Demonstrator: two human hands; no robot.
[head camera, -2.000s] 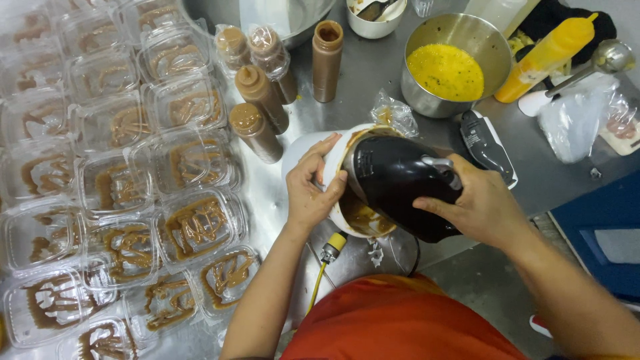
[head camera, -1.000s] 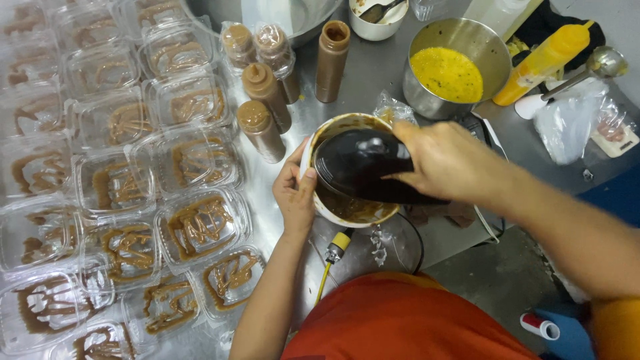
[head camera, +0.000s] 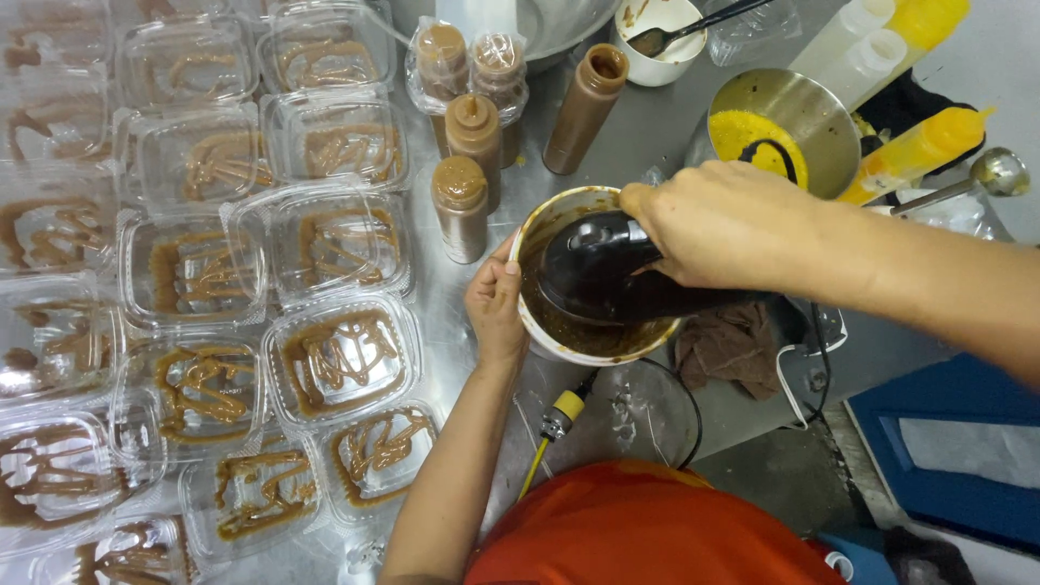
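My left hand (head camera: 497, 305) grips the rim and side of a white plastic tub (head camera: 561, 351) whose inside is smeared with brown sauce. In my right hand (head camera: 723, 223) is the handle of a black electric hand mixer (head camera: 593, 272), its body over the tub's mouth. Whatever is under the mixer body is hidden. Brown-filled squeeze bottles (head camera: 461, 203) stand just beyond the tub, and an open brown bottle (head camera: 587, 106) is upright near them.
Clear plastic clamshell containers (head camera: 341, 357) with brown sauce streaks cover the left side. A steel bowl (head camera: 829, 138) of yellow liquid, a yellow squeeze bottle (head camera: 918, 154), a white bowl (head camera: 678, 65) with a spoon, a brown cloth (head camera: 727, 349) and a yellow plug connector (head camera: 562, 413) lie around the tub.
The tub, tilted two seconds ago, now stands more upright. My right hand has swung the mixer round so its handle points right, and a brown cloth shows beneath it.
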